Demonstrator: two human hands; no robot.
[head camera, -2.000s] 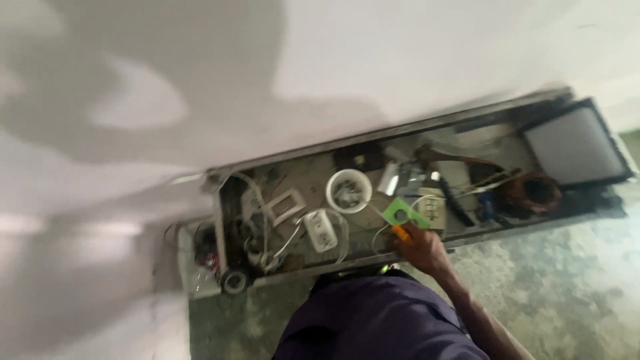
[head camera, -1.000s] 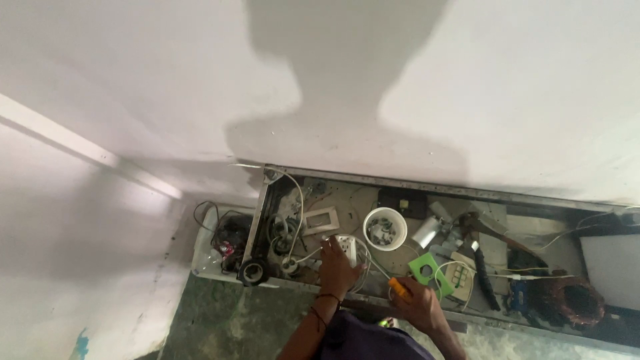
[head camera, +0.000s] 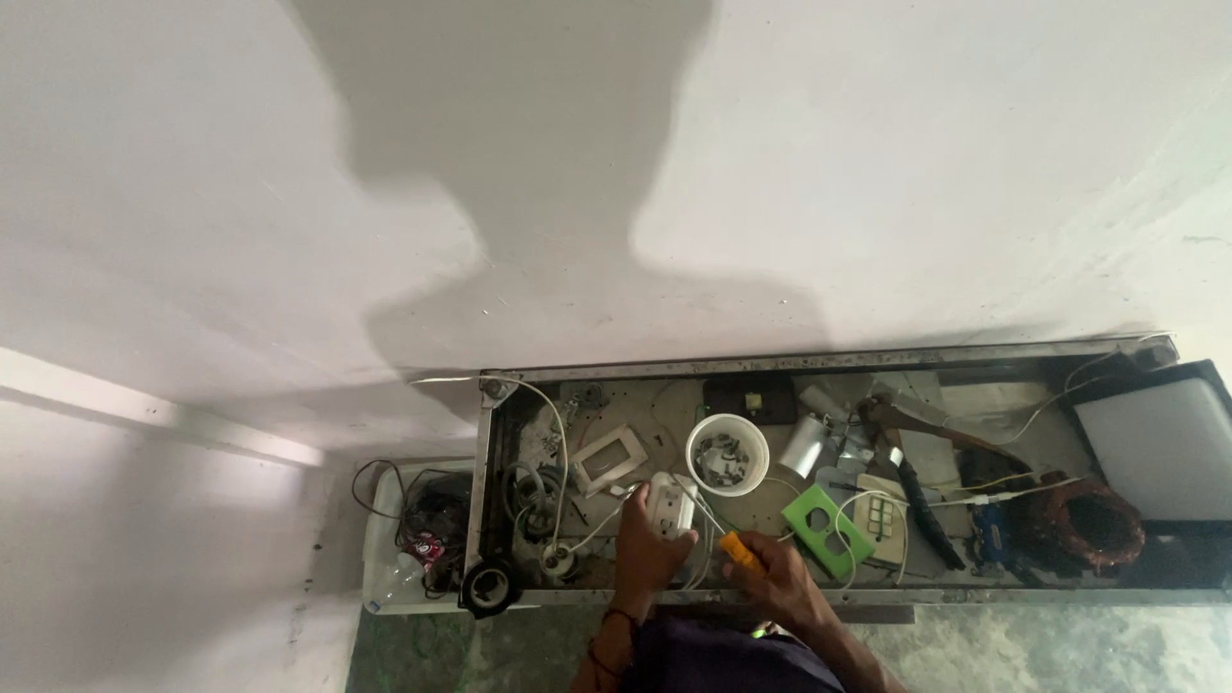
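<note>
My left hand (head camera: 652, 549) grips a white electrical socket unit (head camera: 671, 505) by its sides, low in the metal-framed tray. In my right hand (head camera: 782, 577) is a screwdriver with an orange handle (head camera: 739, 551); its shaft points up and left toward the socket unit, though whether the tip touches it I cannot tell. White wires run beside the unit. Above it stands a white tub (head camera: 728, 455) of small metal parts. A beige rectangular frame (head camera: 610, 460) lies to the upper left, and a green socket cover plate (head camera: 826, 529) rests right of my right hand.
The tray's metal rim (head camera: 828, 362) runs along the wall. Right of the tub are a metal cylinder (head camera: 804, 447), a hammer-like tool with a wooden handle (head camera: 948, 433), a beige switch plate (head camera: 881, 520) and a coil of copper-coloured wire (head camera: 1092, 525). A plastic bin (head camera: 385, 525) with cables stands at left.
My left hand, not visible in the earliest frame, now holds the socket unit. My right hand keeps the orange-handled screwdriver, but the green plate near it two seconds ago now lies apart. The view has shifted.
</note>
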